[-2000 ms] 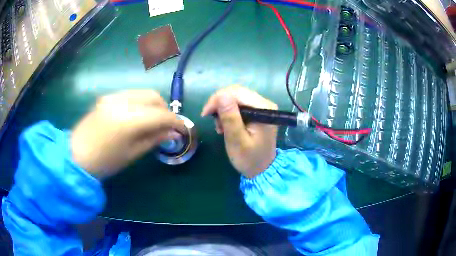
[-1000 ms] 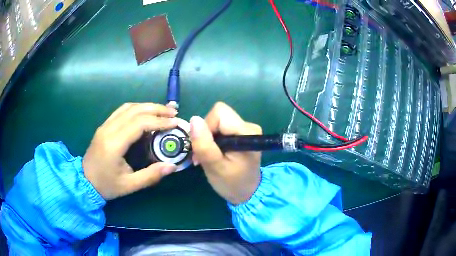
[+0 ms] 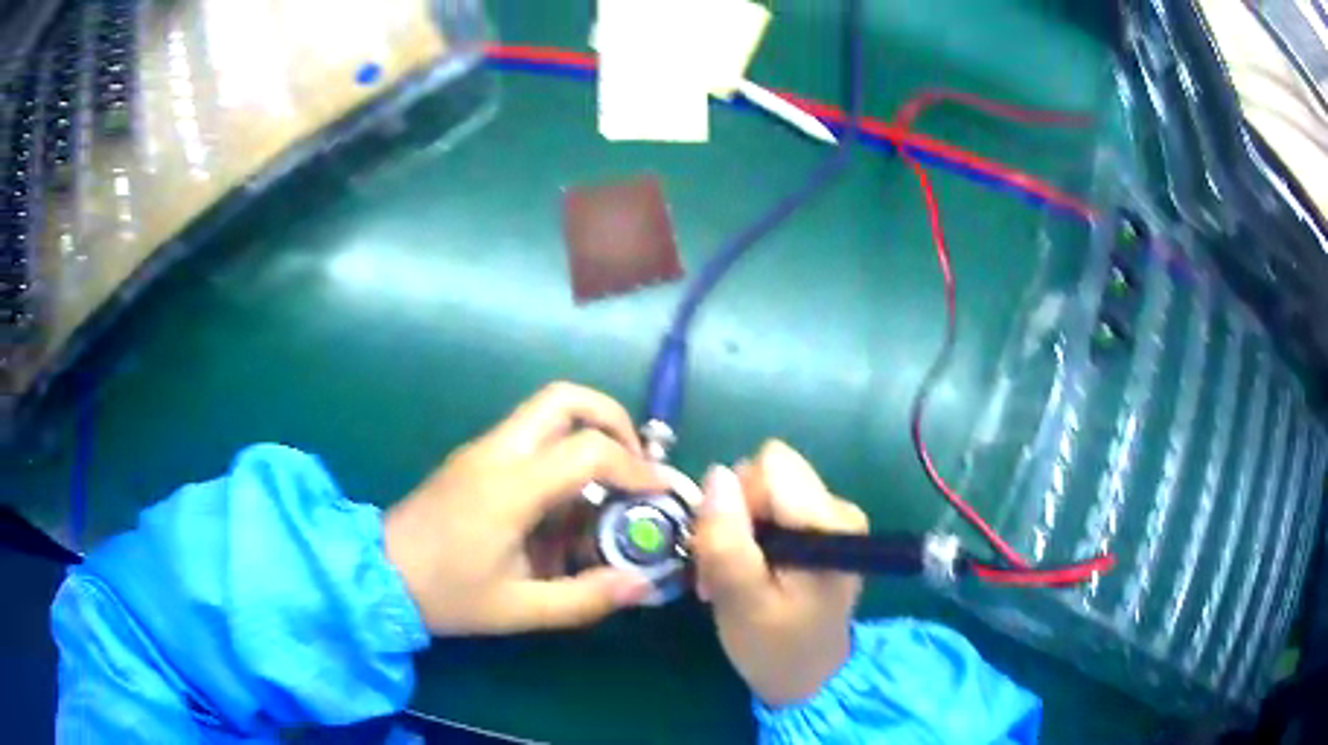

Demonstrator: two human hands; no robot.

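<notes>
A round component [image 3: 648,537] with a green centre sits on the silver test head [image 3: 672,588]. My left hand [image 3: 517,531] holds the test head's left side, thumb at the front and fingers at the back. My right hand [image 3: 772,568] grips the black test probe [image 3: 859,552], which lies almost level. The probe's tip is at the component's right edge, partly hidden by my fingers; contact cannot be made out. A dark blue cable [image 3: 669,381] plugs into the back of the test head.
The left-hand blister tray [image 3: 291,109] is at upper left, the right-hand blister tray [image 3: 1165,480] at right, with a few dark parts. Beyond the head lie a brown-red square pad [image 3: 622,239], paper slips [image 3: 651,88] and a white pen [image 3: 787,111]. Red-black probe leads [image 3: 947,320] cross the mat.
My left hand, earlier blurred over the test head, now grips its side. The probe has moved left to the component. Since one second ago the view has shifted, while both hands keep their places around the head.
</notes>
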